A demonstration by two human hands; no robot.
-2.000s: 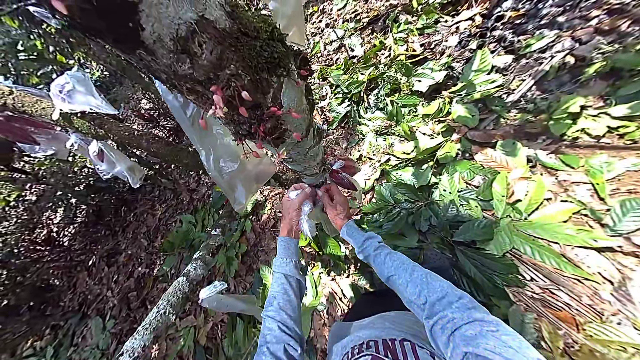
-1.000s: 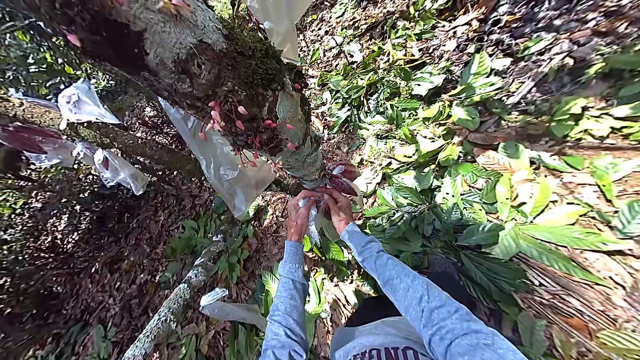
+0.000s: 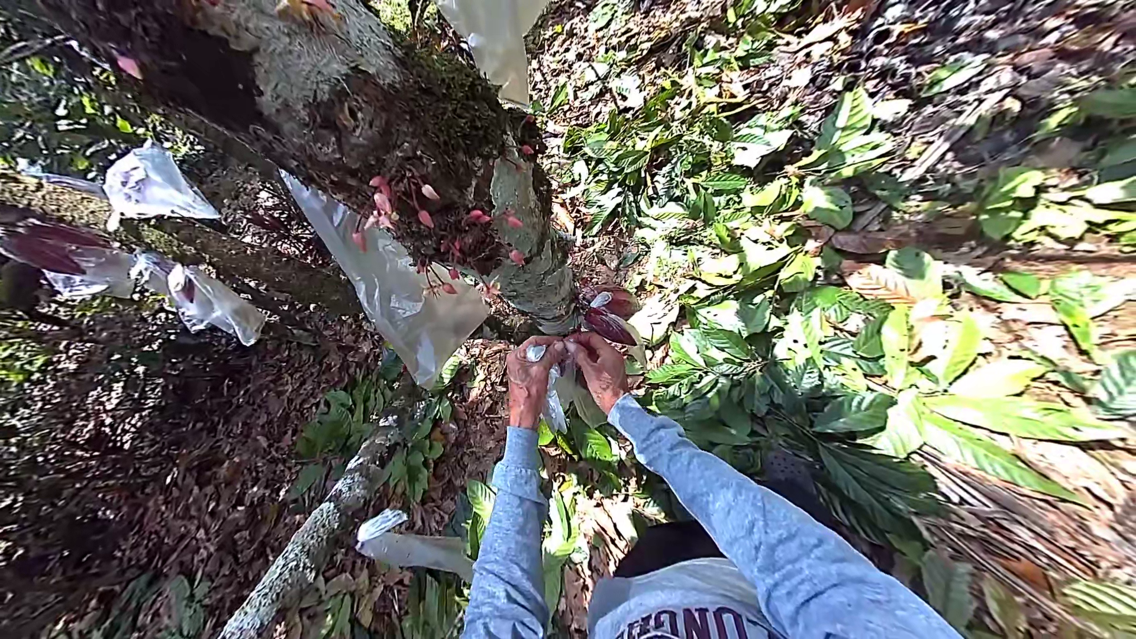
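Note:
My left hand (image 3: 530,380) and my right hand (image 3: 600,368) meet at the fingertips beside the cacao trunk (image 3: 532,284). Both pinch the upper end of a clear plastic bag (image 3: 557,401), which hangs down between them. A small whitish piece shows at my left fingers; what it is cannot be told. Dark red cacao pods (image 3: 611,325) hang just above and right of my right hand, close to the trunk. What lies inside the bag is hard to make out.
A large plastic sheet or bag (image 3: 390,284) hangs left of the trunk, another (image 3: 501,40) above. Bagged pods (image 3: 209,297) hang at far left. Pink buds (image 3: 382,202) dot the bark. A lichen-covered branch (image 3: 306,550) slants at lower left, near a pale plastic bag (image 3: 415,548). Leaves cover the ground.
The hands stay together at the bag beside the trunk, with small shifts of the fingers. The view has shifted slightly.

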